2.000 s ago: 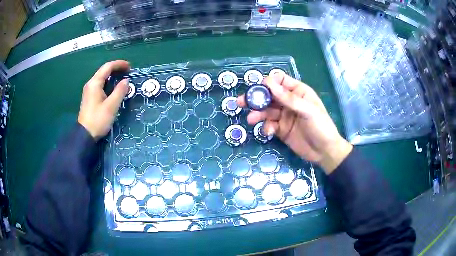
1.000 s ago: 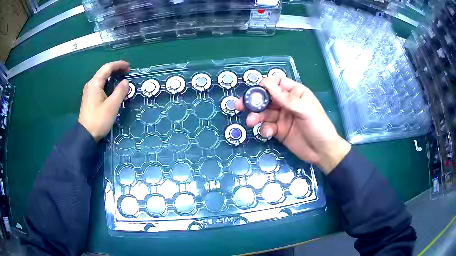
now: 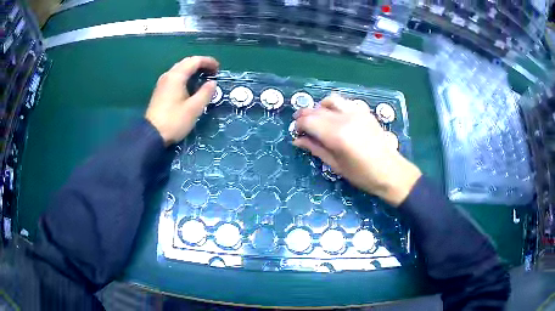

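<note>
The clear working tray (image 3: 265, 163) lies flat in front of me. Its top row holds round components (image 3: 241, 96) with dark rims and pale faces, partly hidden by my right hand. My left hand (image 3: 185, 97) is at the tray's upper left corner, index finger over the edge and thumb beside the first component. My right hand (image 3: 350, 143) is palm down over the tray's upper right part. Its fingertips are on a round component (image 3: 294, 129) at a second-row pocket, mostly hidden by the fingers. Another component shows partly under the hand.
Clear tray stacks (image 3: 274, 27) with dark contents and red stickers stand behind the working tray. Flat, glaring spare blister trays (image 3: 481, 130) lie at the right. More tall stacks stand at both sides. A white strip (image 3: 122, 30) crosses the green mat.
My right hand has turned palm down and moved left in the tray, bringing the component from above it to a second-row pocket. The view has shifted; my left hand stays at the corner.
</note>
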